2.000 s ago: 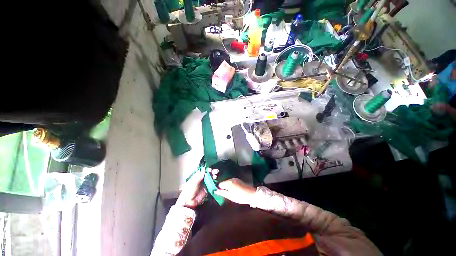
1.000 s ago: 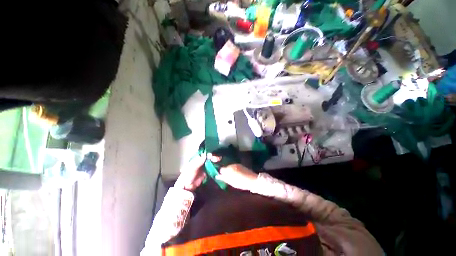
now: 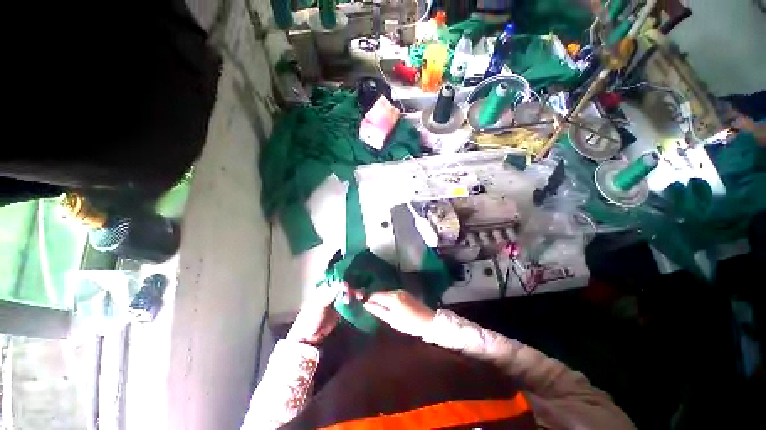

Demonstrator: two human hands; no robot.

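My left hand (image 3: 321,307) and my right hand (image 3: 393,309) are close together at the table's front edge, above the dark apron. Both are closed on green cut pieces (image 3: 359,316), which lie bunched between and below the fingers. A narrow green band (image 3: 353,220) runs from the hands up over the white table towards the green fabric pile (image 3: 315,151) at the upper left. Small pale spots show at the fingertips; whether a tool is among them I cannot tell.
The overlock machine (image 3: 474,225) stands right of the hands. Thread cones (image 3: 494,106) stand behind it, with a clear plastic bag (image 3: 558,218) at its right. A pink-white packet (image 3: 380,122) lies on the pile. Another person's hand (image 3: 746,128) shows at the far right.
The green piece between my hands was a narrow strip hanging down; it is now wider and bunched. The hands stay close together. The camera view has shifted slightly.
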